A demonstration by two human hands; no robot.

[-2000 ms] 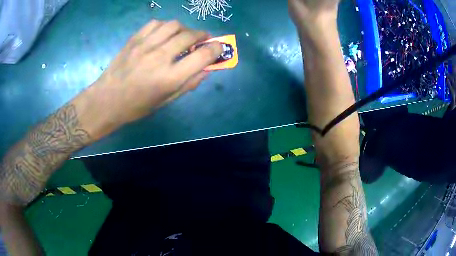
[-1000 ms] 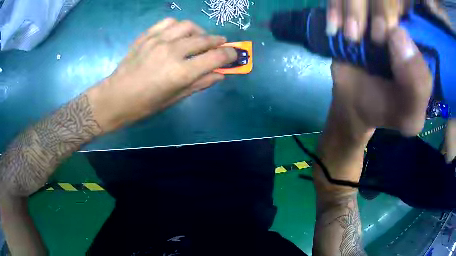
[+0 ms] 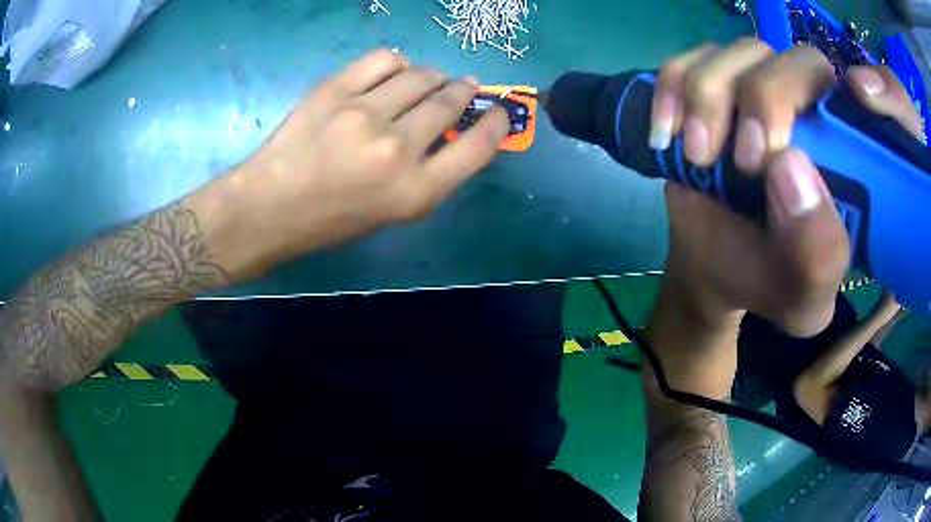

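My right hand is closed around the blue and black electric screwdriver, its nose pointing left. The tip is at the right edge of the orange holding block; whether it touches a screw cannot be told. My left hand holds a small dark wired part on the block with thumb and fingers. The fingers hide the block's left side and some of the part.
A heap of thin whitish screws lies beyond the block. A clear plastic bag is at the upper left. The blue parts bin is partly hidden behind my right hand. A black cord hangs over my right forearm. Another person is at the lower right.
My right hand came into full view with the screwdriver, then its tip moved left and down to the block. My left hand and the block sit slightly further right in the picture.
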